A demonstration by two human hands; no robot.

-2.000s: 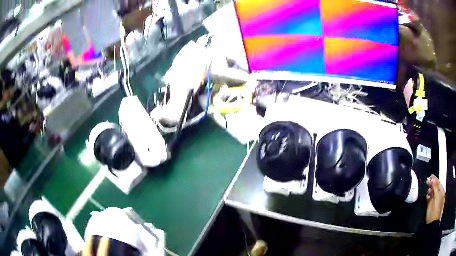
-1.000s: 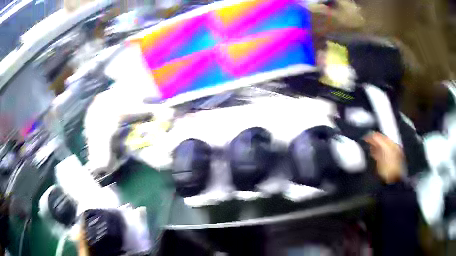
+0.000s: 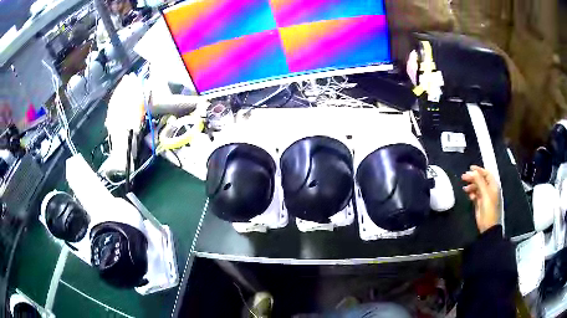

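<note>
Three camera heads stand in a row on the black desk: left (image 3: 241, 183), middle (image 3: 317, 179) and right (image 3: 393, 186). They are glossy black balls on white housings, plain sides showing. Another camera head (image 3: 117, 253) rests on the green mat at left, its ring of lenses showing, beside a camera head (image 3: 66, 217) near a long white housing. My right hand (image 3: 484, 197) is over the desk, right of the row and the mouse, fingers loosely curled and apart. No held object shows. My left hand is out of view.
A white mouse (image 3: 441, 188) lies beside the right camera. A monitor (image 3: 280, 37) with colour blocks, tangled cables and a yellow coil (image 3: 181, 133) are behind. A small white box (image 3: 453, 141) and black box (image 3: 463, 68) are at right, with more cameras beyond (image 3: 544, 208).
The view has turned right. My left fingers, earlier at a camera on the left, have left the picture; that camera now rests on the mat. The left desk camera no longer shows its lenses.
</note>
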